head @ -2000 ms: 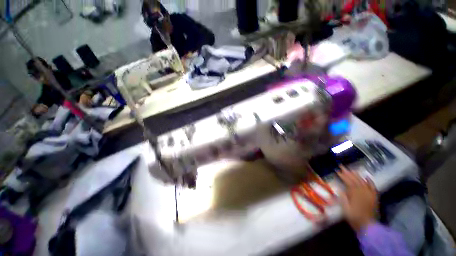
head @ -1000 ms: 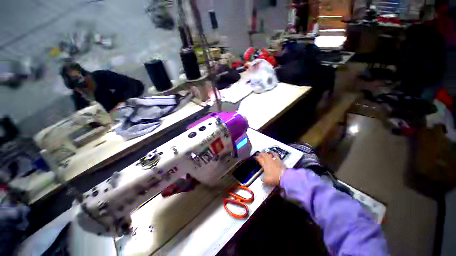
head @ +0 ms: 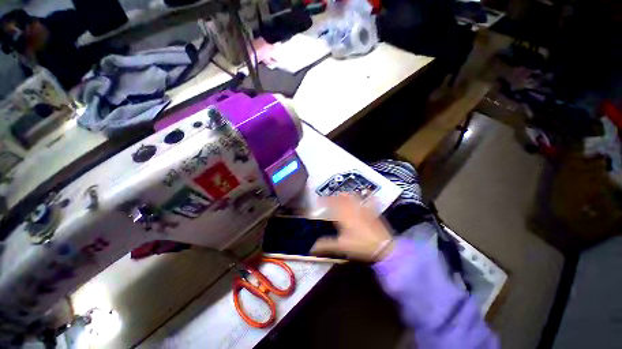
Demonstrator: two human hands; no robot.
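My right hand (head: 354, 232), in a purple sleeve, is blurred at the right end of the white machine table. Its fingers and thumb are spread over the right end of a dark smartphone (head: 294, 236); whether it grips the phone I cannot tell. Orange-handled scissors (head: 264, 289) lie just in front of the phone, their blades hidden under the machine head. A bobbin tray (head: 348, 185) sits behind my hand. The white sewing machine (head: 198, 177) with its purple end and lit blue display stands to the left. My left hand is not in view.
Striped and dark cloth (head: 409, 194) hangs at the table's right end. Behind is another table (head: 368, 82) with grey fabric (head: 129, 88) and a plastic bag (head: 351, 31). A wooden bench (head: 443, 126) stands on the right. A person's dark clothing shows at the upper left.
The view has moved closer to the machine's purple end and the phone. The phone lies turned more sideways, and my right hand has shifted from beside it to over its right end.
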